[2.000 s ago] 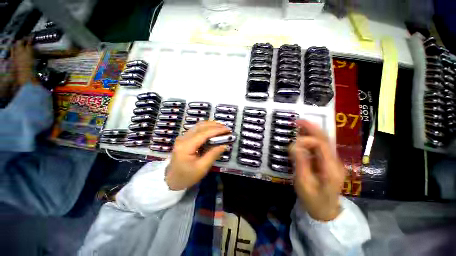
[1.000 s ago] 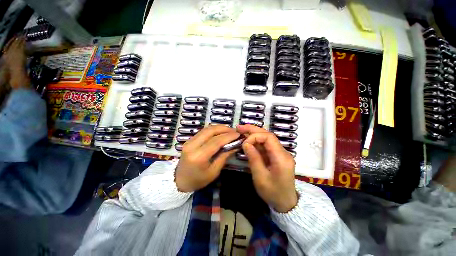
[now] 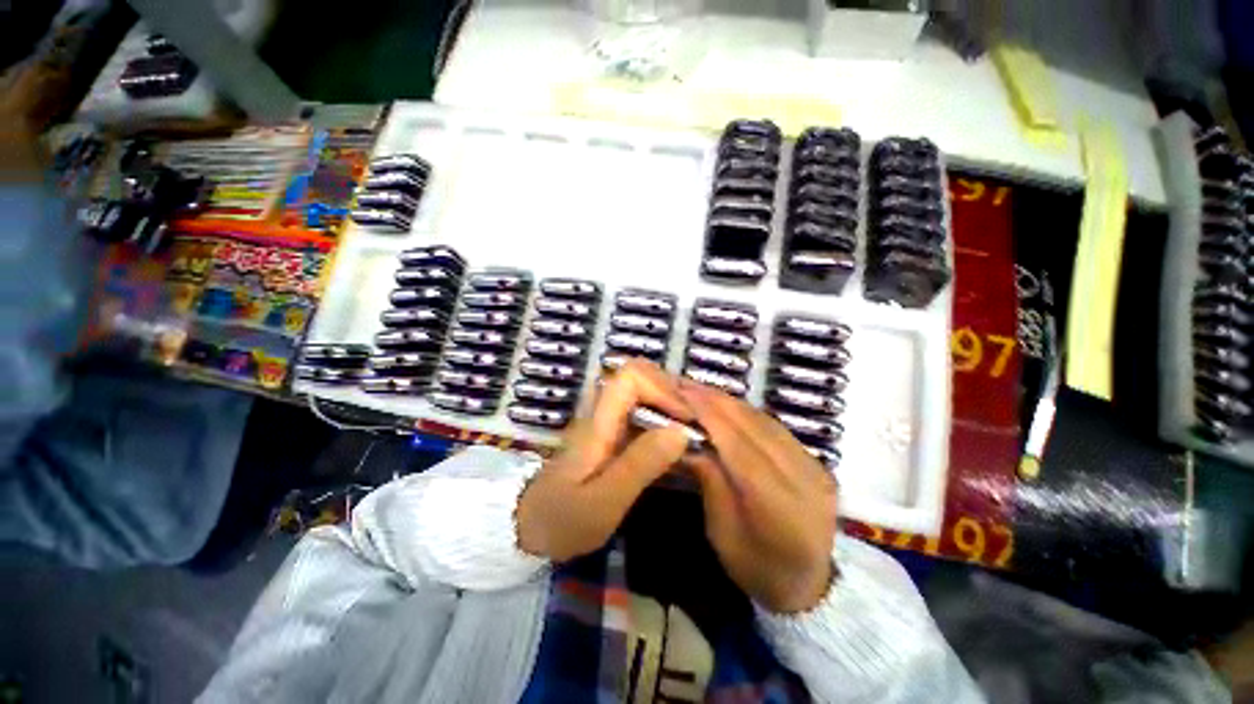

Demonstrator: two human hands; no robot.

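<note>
A small glossy dark unit with a silvery edge [image 3: 670,424] is held between my hands over the front edge of the tray. My left hand [image 3: 601,465] grips it with thumb and fingers from the left. My right hand [image 3: 763,492] has its fingers over the unit's right end and partly hides it. The white tray [image 3: 901,413] holds similar units in several near columns [image 3: 556,351], one short column at the far left, and three taller, darker columns [image 3: 825,206] at the far right.
A yellow strip [image 3: 1097,261] and a thin white pen-like tool [image 3: 1041,429] lie right of the tray. A neighbouring tray of dark units [image 3: 1221,289] is at far right. A person's blue sleeve [image 3: 96,413] is at left beside colourful sheets [image 3: 227,310]. A clear crinkled item [image 3: 640,48] lies behind.
Two seconds ago my right hand was apart, over the tray's right side; it moved left to the unit. Since one second ago, its fingers have closed further over the unit. The view has shifted slightly.
</note>
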